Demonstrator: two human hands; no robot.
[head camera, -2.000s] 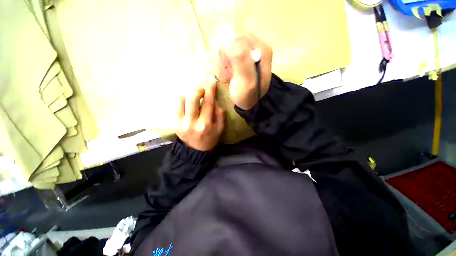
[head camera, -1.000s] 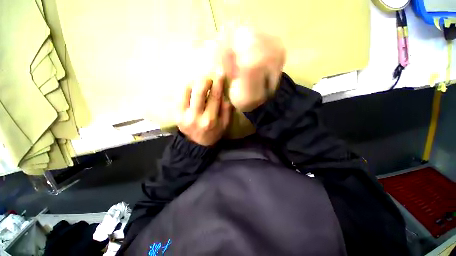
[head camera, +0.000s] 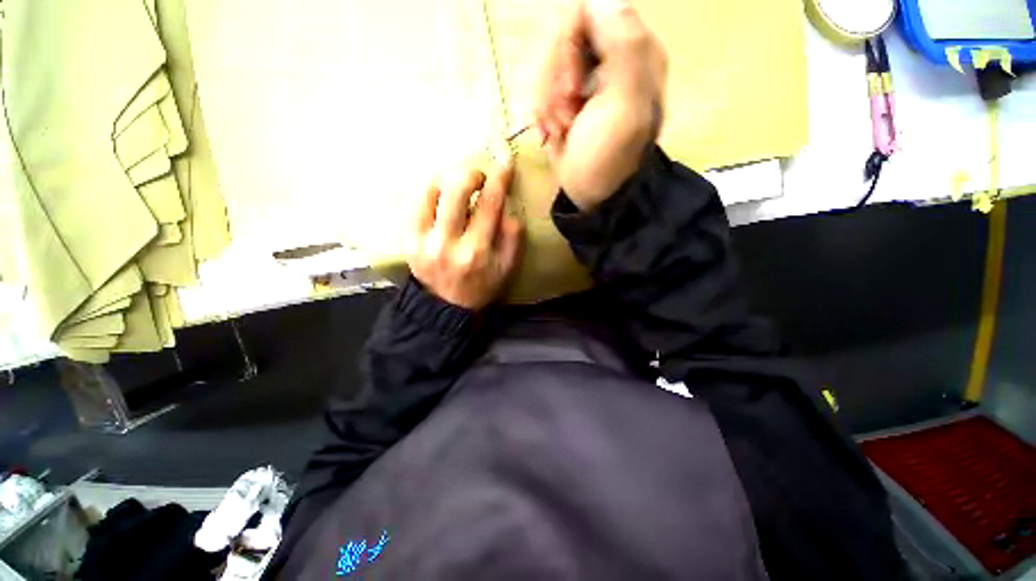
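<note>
A large yellow-tan sewn panel (head camera: 329, 102) lies flat on the table, and its lower part hangs toward my lap. Its centre seam (head camera: 496, 68) runs up from my fingertips. My left hand (head camera: 468, 236) lies palm down on the panel, fingers a little apart, fingertips beside the seam. My right hand (head camera: 604, 104) is closed, right of the seam. A thin dark tip (head camera: 520, 133) sticks out from its fingers toward the seam. It looks like part of a hand tool; the handle is hidden in the fist.
Layered olive-tan pieces (head camera: 91, 170) overhang the table at left. At right are a tape roll (head camera: 852, 16), a pink-handled tool (head camera: 883, 114) and a blue-rimmed tray (head camera: 977, 20). A red panel (head camera: 966, 482) lies low at right. White crumpled cloth (head camera: 244, 511) is below left.
My right hand was a blur near the seam; it is now sharper, slightly farther up, with the thin tip showing. My left hand stays on the panel. The camera view has shifted slightly.
</note>
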